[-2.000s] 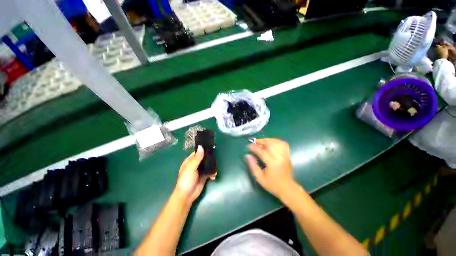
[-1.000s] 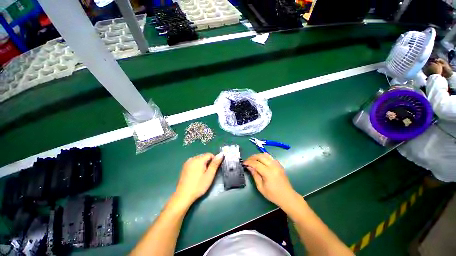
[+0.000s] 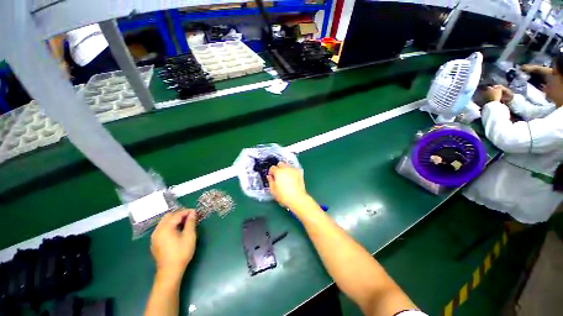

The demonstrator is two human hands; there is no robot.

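Observation:
A black plastic housing [image 3: 258, 245] lies flat on the green bench, with a small black part sticking out at its right side. My left hand [image 3: 174, 237] is at the left edge of the pile of small metal pieces [image 3: 216, 202], fingertips together; whether they hold a piece cannot be told. My right hand [image 3: 287, 184] reaches into the open clear bag [image 3: 252, 180] of small black parts [image 3: 264, 165]; its fingertips are among the parts, and what they grip is hidden. Blue-handled nippers [image 3: 323, 208] lie mostly hidden behind my right forearm.
A labelled bag [image 3: 148, 207] lies by the white post. Stacked black housings [image 3: 46, 271] are at the left. A purple basket [image 3: 421, 162] and white fan [image 3: 455, 86] stand at the right, near a person in white [image 3: 515, 133]. White trays [image 3: 228, 60] are across the belt.
Both hands have let go of the housing, which now lies on the bench. My left hand has moved to the metal pile and my right hand into the bag. The view has tilted up.

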